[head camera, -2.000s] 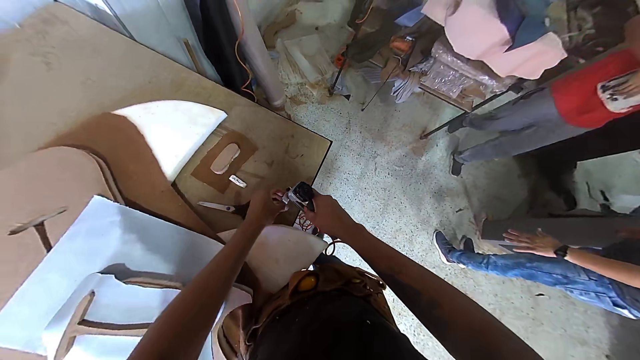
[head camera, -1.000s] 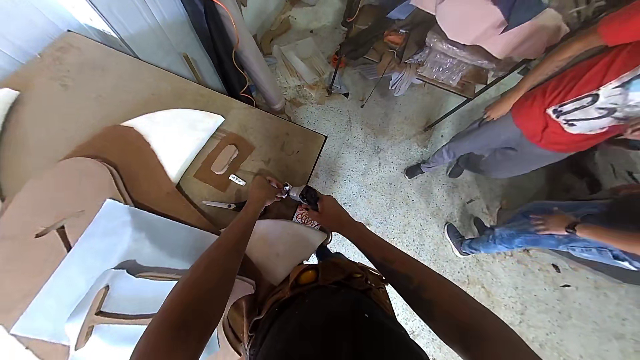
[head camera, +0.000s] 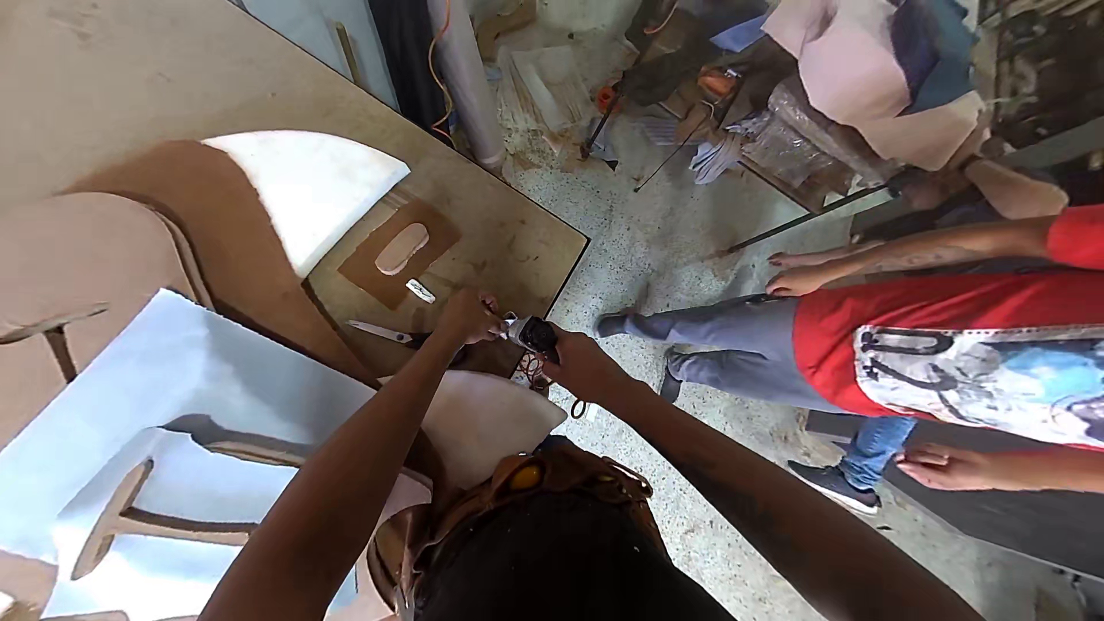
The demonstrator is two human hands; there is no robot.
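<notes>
Near the table's corner, my right hand [head camera: 576, 362] grips the black handle of a small power tool [head camera: 533, 335] with a metallic front end. My left hand [head camera: 473, 319] is at that metal end, fingers bent around it; whether they pinch a small part cannot be told. Scissors [head camera: 384, 331] lie on the table just left of my left hand, their handles partly hidden. Above them are a brown rectangular piece with an oval cutout [head camera: 362, 263] and a small white tag [head camera: 421, 291] bearing writing. A pale curved panel [head camera: 492, 423] lies below my hands.
Brown and white cut sheets [head camera: 198, 345] cover the left of the wooden table [head camera: 526, 237]. A person in a red shirt [head camera: 819, 345] stands to the right, with another person's jeans and shoe [head camera: 845, 483] below. A rack with pink sheets [head camera: 854, 69] and scraps stands beyond.
The person in the red shirt has come closer from the right, arms now lower. The person in jeans is now mostly hidden behind. My hands stay together at the tool.
</notes>
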